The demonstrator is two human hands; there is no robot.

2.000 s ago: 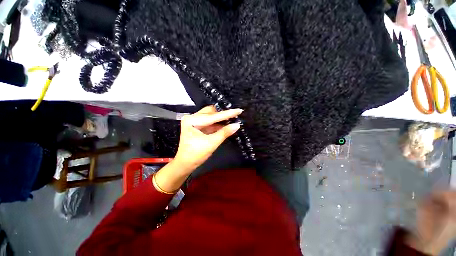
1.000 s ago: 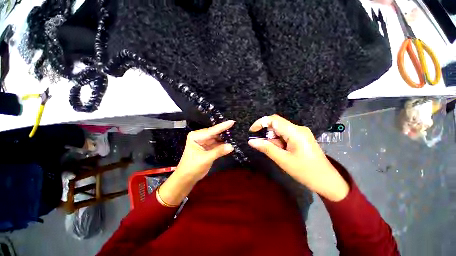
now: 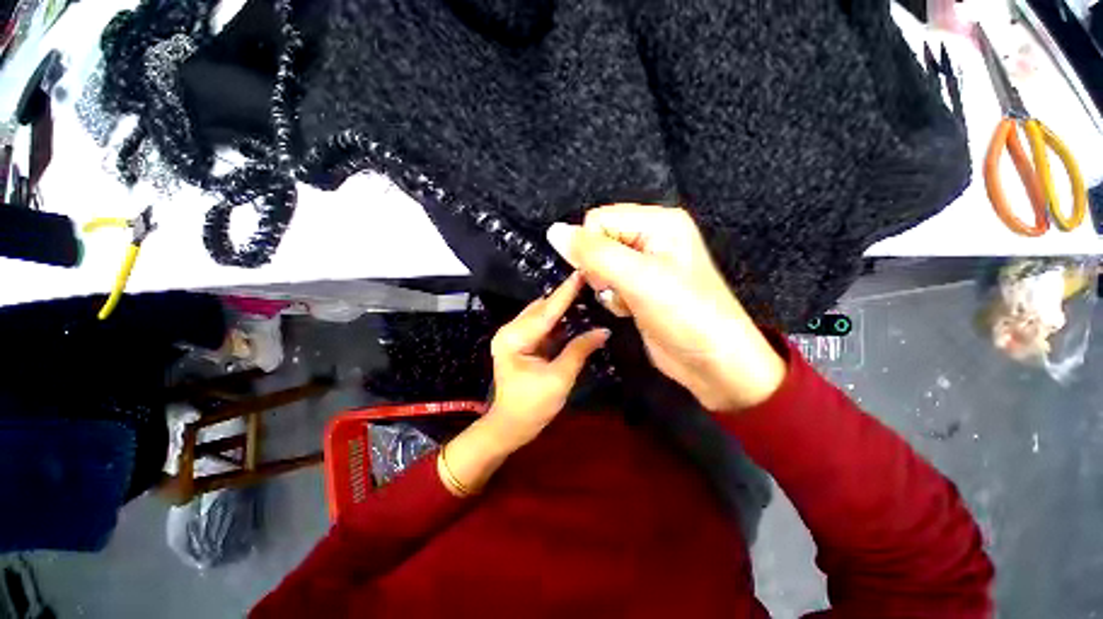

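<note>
The dark flecked jacket (image 3: 581, 133) lies over the table and hangs toward my lap. A black-and-white braid trim (image 3: 490, 226) runs along its edge down to my hands. My left hand (image 3: 542, 363) pinches the trimmed edge between thumb and forefinger. My right hand (image 3: 659, 284) is just above and right of it, palm turned down, thumb and fingertips closed together at the trim. The needle and thread cannot be made out. A loose trim length (image 3: 278, 218) curls in a loop at the left.
Scissors (image 3: 1035, 175) with orange and yellow handles lie on the table (image 3: 363, 242) at right. Yellow-handled pliers (image 3: 127, 260) lie at the left table edge. Below are a red basket (image 3: 351, 460) and a wooden stool (image 3: 252, 441).
My right hand came in from the far lower right to the trim, then moved up and left over the edge, its palm turning down. My left hand stays at the trim, slightly lower.
</note>
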